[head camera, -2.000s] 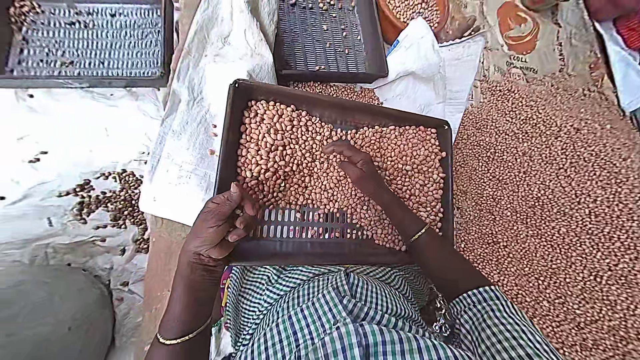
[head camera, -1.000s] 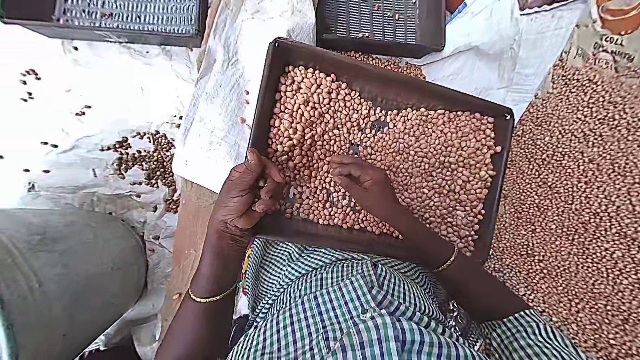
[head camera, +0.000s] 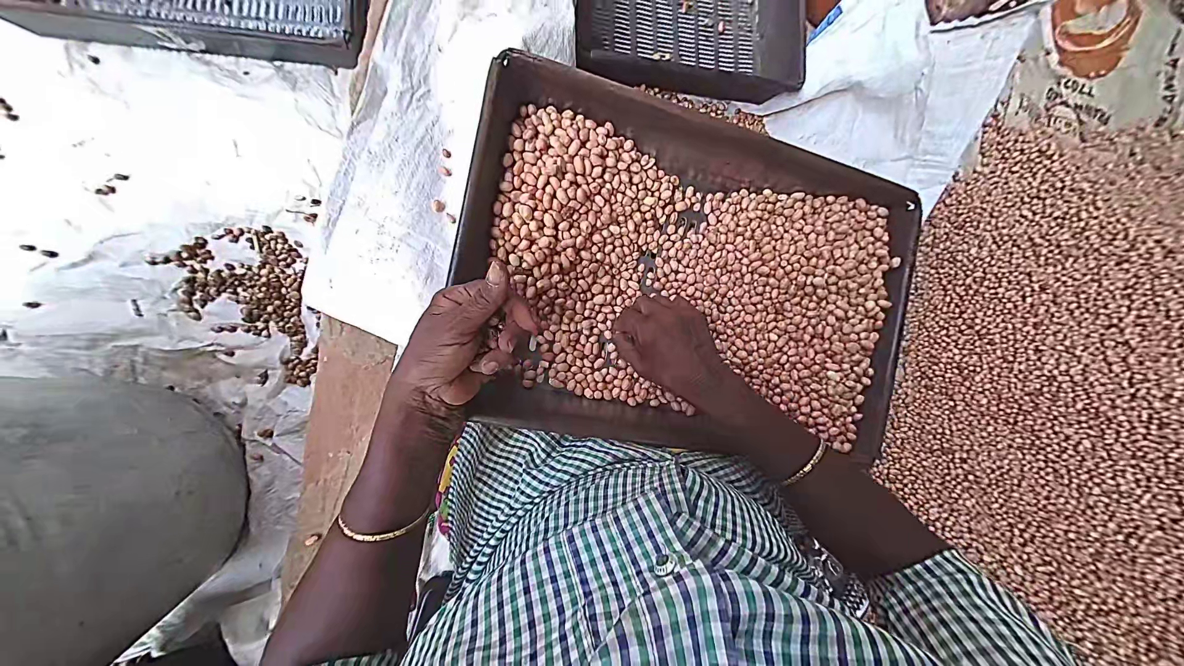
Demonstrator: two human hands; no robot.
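Note:
A dark plastic tray (head camera: 703,153) with a slotted bottom lies tilted across my lap, bearing shelled peanuts (head camera: 777,277) in two loosely parted heaps. My left hand (head camera: 467,338) is at the tray's lower left corner, its fingers curled with the thumb up; whether a peanut is between them cannot be told. Over the lower middle of the tray, my right hand (head camera: 671,347) rests on the peanuts with its fingers bent down. Its fingertips are hidden, so what they hold does not show. Small gaps between the heaps bare the slots.
A wide spread of peanuts (head camera: 1054,388) covers the right side. Beyond my tray stands another slotted tray (head camera: 684,46), with a further tray (head camera: 314,46) at the upper left. Dark kernels (head camera: 254,282) lie on white sheeting (head camera: 185,139). A large rounded grey object (head camera: 111,509) is at the lower left.
My right hand has moved down and left over the peanuts, nearer my left hand. The bare slotted strip at the tray's near side, seen two seconds ago, is now mostly covered by peanuts. The view has shifted.

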